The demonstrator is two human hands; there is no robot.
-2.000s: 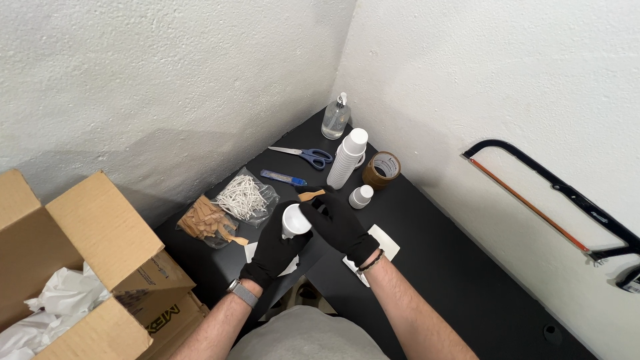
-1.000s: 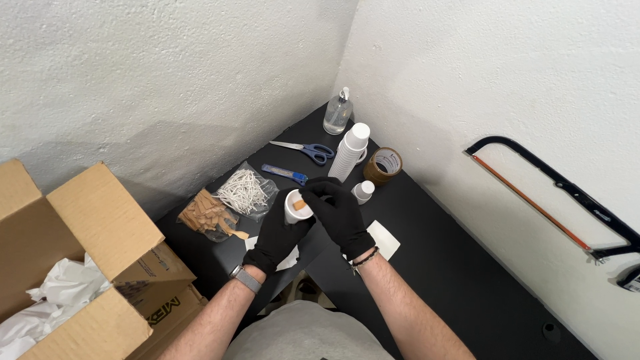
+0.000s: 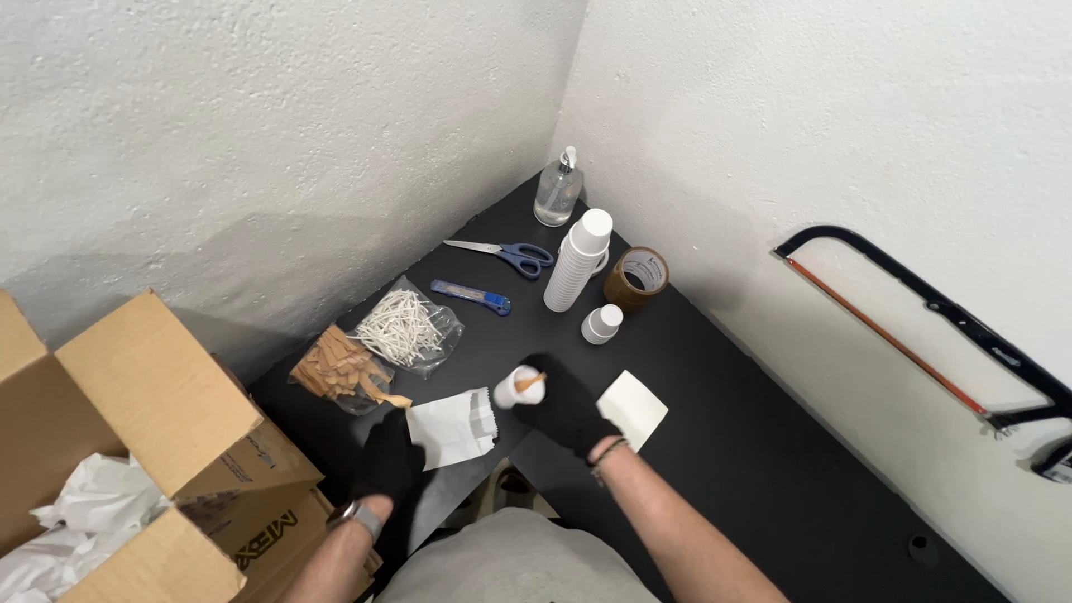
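Observation:
My right hand (image 3: 563, 410), in a black glove, is closed around a small white cup (image 3: 512, 390) that has a wooden piece (image 3: 529, 382) inside it. My gloved left hand (image 3: 390, 456) rests at the left edge of a white paper bag (image 3: 452, 427); whether its fingers grip anything is unclear. Just beyond its fingertips, one wooden spatula (image 3: 389, 397) sticks out of a clear bag of flat wooden pieces (image 3: 335, 368). A bag of white sticks (image 3: 406, 327) lies beside that. Right of my right hand is a white square sheet (image 3: 633, 410).
Beyond my hands stand stacked white cups (image 3: 578, 260), a shorter cup stack (image 3: 601, 325), brown tape (image 3: 636, 279) and a pump bottle (image 3: 558, 191). Blue-handled scissors (image 3: 507, 253) and a utility knife (image 3: 471, 296) lie nearby. An open cardboard box (image 3: 159, 394) is at left; a hacksaw (image 3: 921, 310) hangs at right.
My left hand has let go of the cup and moved left, beside the white paper bag. My right hand now holds the cup, lower than before.

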